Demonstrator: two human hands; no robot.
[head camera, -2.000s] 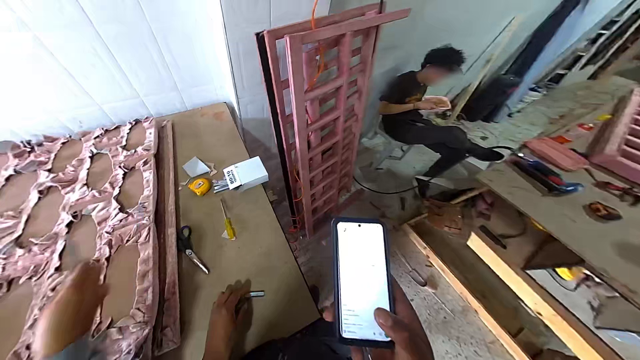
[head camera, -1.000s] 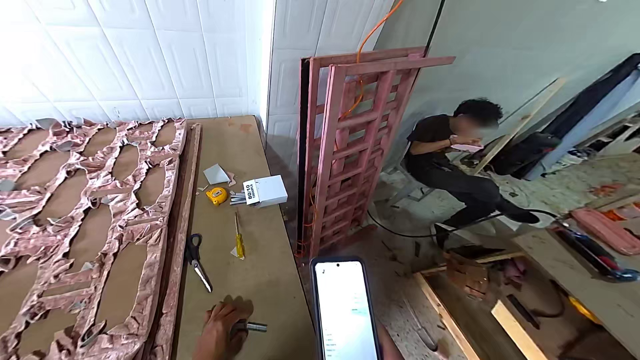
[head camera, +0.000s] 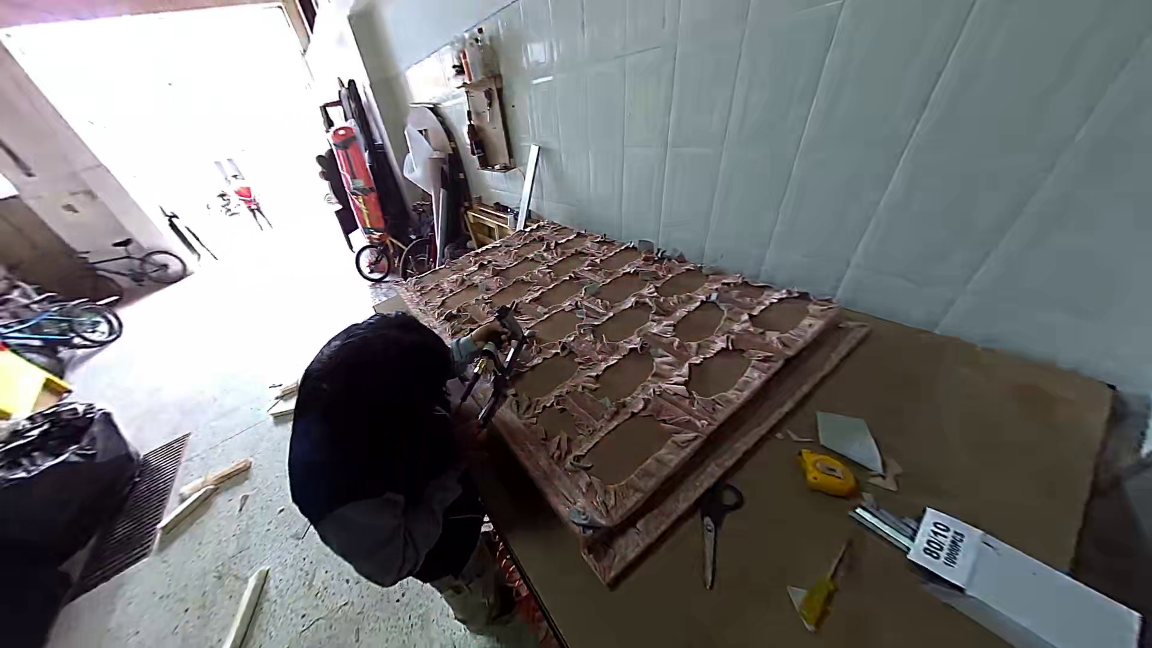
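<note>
Neither my left hand nor my right hand is in view. A lattice frame wrapped in gathered pink fabric (head camera: 589, 409) lies on the brown-topped table (head camera: 954, 387). A co-worker (head camera: 378, 450) bends over its near left edge, one hand on a pneumatic staple gun (head camera: 499, 360). Black-handled scissors (head camera: 710, 540) lie beside the frame. Further right are a yellow tape measure (head camera: 826, 474), metal staple strips (head camera: 882, 526), a white staple box (head camera: 1035, 585) and a blurred yellow-handled tool (head camera: 819, 601), apparently a screwdriver.
A white panelled wall (head camera: 810, 162) borders the table's far side. Wood offcuts (head camera: 245, 607) lie on the floor beside a drain grate (head camera: 135, 513). A black rubbish bag (head camera: 63, 477) stands at left. Bicycles (head camera: 135, 265) are near the bright doorway.
The view has swung far to the left. My hands, one at the metal piece on the table and one on the phone, are out of view. The co-worker with the staple gun is now visible.
</note>
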